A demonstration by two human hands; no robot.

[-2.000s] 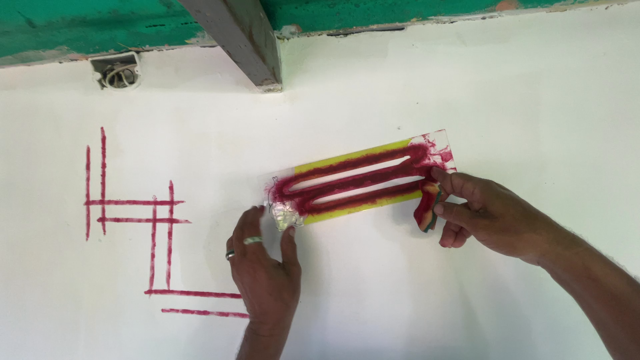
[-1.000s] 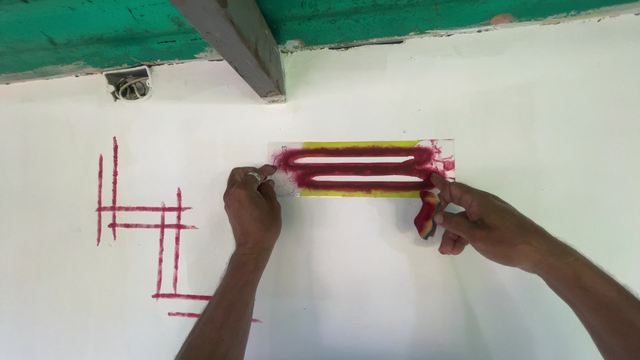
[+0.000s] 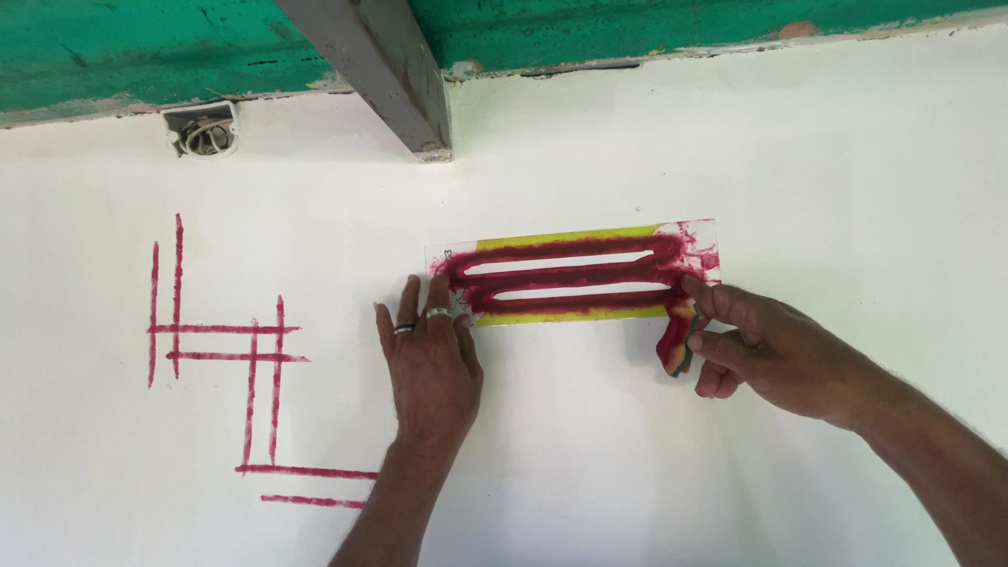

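Observation:
A rectangular stencil sheet (image 3: 567,276) with two long slots, yellow edges and dark red paint lies against the white wall, tilted slightly up to the right. My left hand (image 3: 433,362), with two rings, presses its fingertips on the stencil's left end. My right hand (image 3: 748,339) touches the stencil's lower right corner with the index finger. Between its thumb and fingers it pinches a paint-stained sponge piece (image 3: 677,339), which hangs just below that corner. Crossing pairs of red painted lines (image 3: 268,358) mark the wall at the left; my left forearm hides part of the lowest ones.
A grey metal beam (image 3: 386,71) meets the wall above the stencil. An electrical box (image 3: 203,134) with loose wires is set in the wall at upper left. Green corrugated sheeting (image 3: 142,47) runs along the top, above the wall's rough edge.
The stencil has turned from a steeper slant to nearly level, then back to a slight slant. My left fingers have moved onto its left end.

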